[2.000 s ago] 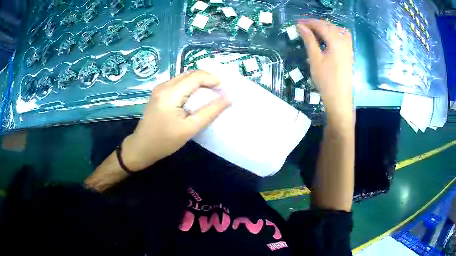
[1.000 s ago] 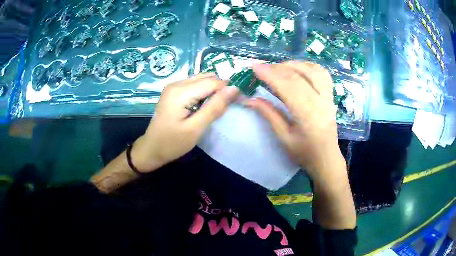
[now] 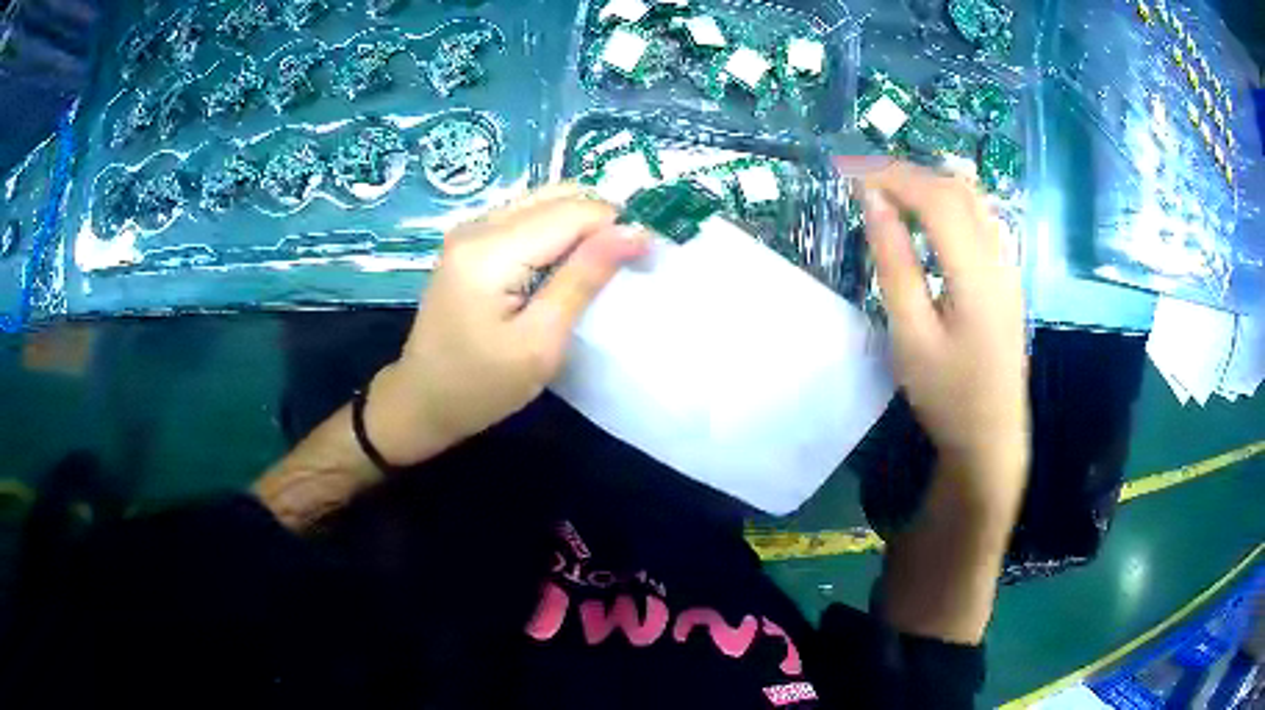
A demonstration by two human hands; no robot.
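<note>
My left hand (image 3: pixel 506 312) pinches a small dark-green circuit board (image 3: pixel 673 211) between thumb and fingers, over the front edge of the bench. A white backing sheet (image 3: pixel 728 364) hangs from the same hand, below and right of the board. My right hand (image 3: pixel 943 278) is to the right of the sheet, slightly blurred, with fingers apart and nothing seen in it. Behind the hands is a clear compartment tray (image 3: pixel 849 56) with loose green boards, many bearing white square pads (image 3: pixel 884 114).
A clear round-pocket tray (image 3: pixel 278 257) with board assemblies lies at the left. A clear sheet with small yellow spots (image 3: pixel 1138 167) lies at the right. White sheets (image 3: pixel 1196 347) overhang the bench's right edge. Black bins or bags (image 3: pixel 1075 458) are below.
My right hand has moved away to the right from the board, after the two hands were together at it. The board stays in my left hand, and more of the white sheet shows.
</note>
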